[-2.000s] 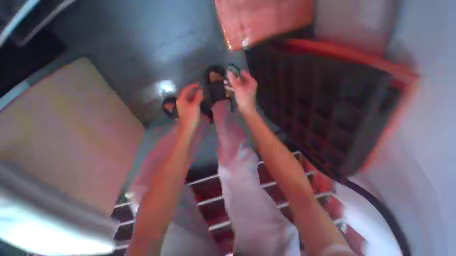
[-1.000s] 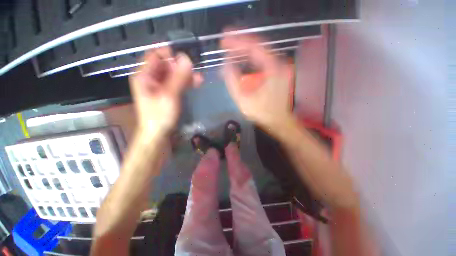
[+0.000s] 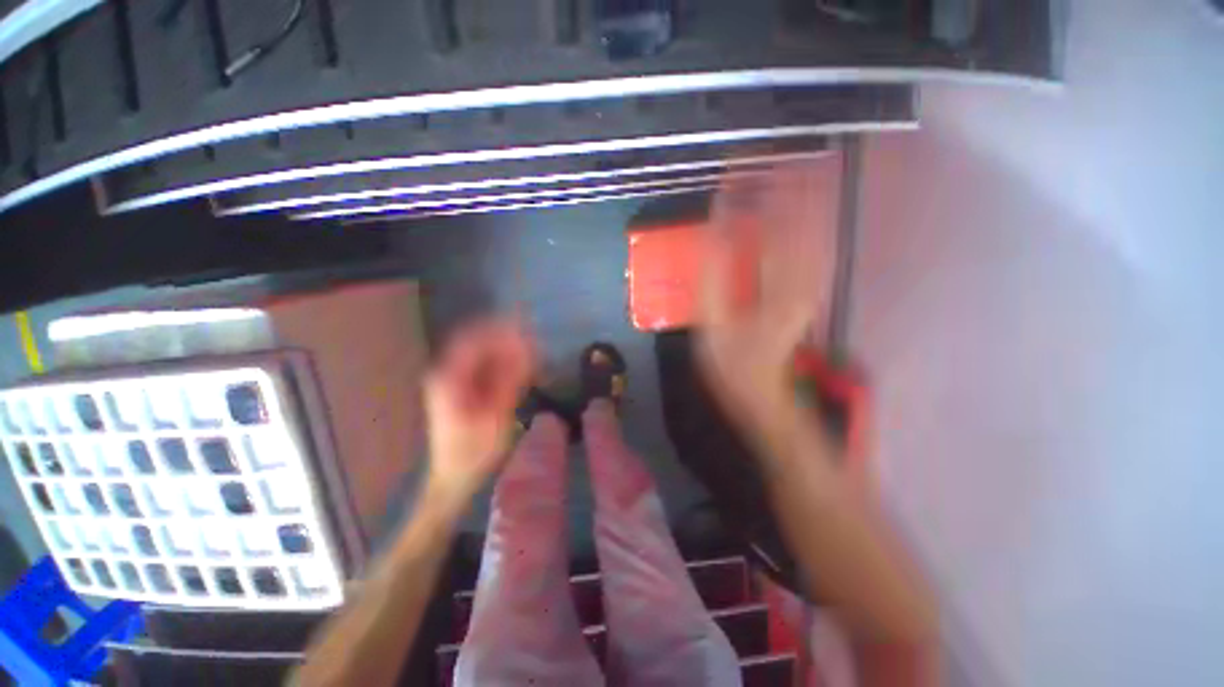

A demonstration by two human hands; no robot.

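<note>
A dark watch body (image 3: pixel 636 27) lies on the ribbed black shelf (image 3: pixel 389 47) near the top centre. My left hand (image 3: pixel 479 383) is blurred, below the shelf edges and right of the tray; nothing can be made out in it. My right hand (image 3: pixel 752 302) is strongly blurred, in front of the orange-red box and the wall; its fingers and any content cannot be told. A white compartment tray (image 3: pixel 168 483) at the left has dark watches in several pockets.
Thin cords, one with a small end piece (image 3: pixel 246 59), lie on the shelf. A tan carton (image 3: pixel 363 376) stands behind the tray. A blue stool (image 3: pixel 54 624) is at lower left, an orange-red box (image 3: pixel 665 275) on the floor, a pale wall (image 3: pixel 1047 403) at right. More rack tiers are below.
The dark object near my left hand at the shelf edge is no longer there. A watch body shows on the shelf. Both hands have moved down from the shelf edge.
</note>
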